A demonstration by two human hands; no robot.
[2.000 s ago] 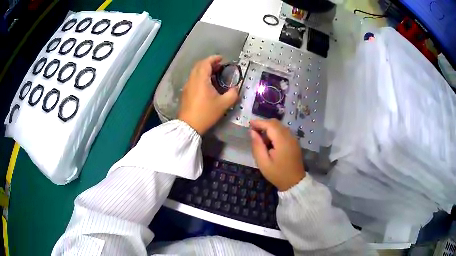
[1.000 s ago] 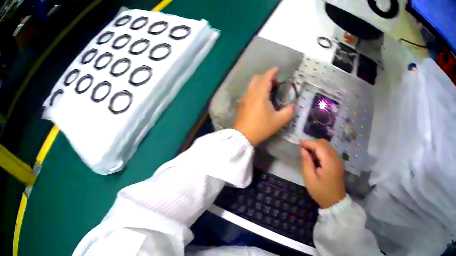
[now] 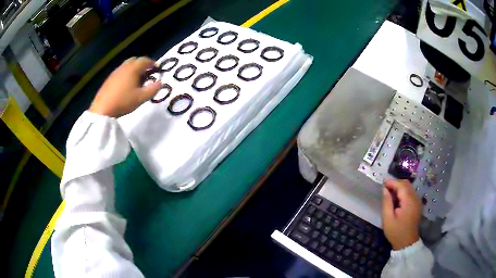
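Observation:
My left hand (image 3: 122, 89) is blurred at the left edge of the left tray stack (image 3: 155, 149). Its thumb and fingers are around a dark ring part (image 3: 152, 76); whether they grip it or only reach over it cannot be told. Several dark rings lie in rows on the white sheet. My right hand (image 3: 401, 214) is curled, thumb against fingers, with nothing visible in it, just below the marking fixture (image 3: 405, 157). The fixture is a dark block glowing purple-pink around a circular seat, on the perforated metal plate (image 3: 435, 179).
The grey base slab (image 3: 348, 114) is left of the hole plate. A keyboard (image 3: 337, 236) is at the front. Behind are a loose ring (image 3: 416, 80), two dark blocks (image 3: 453, 111) and a white panel marked "05" (image 3: 454, 30). Blurred white sheets (image 3: 473, 201) are at the right.
My left hand has moved from beside the fixture, where it held a ring, left to the tray stack. The view has turned left. My right hand stays near the fixture.

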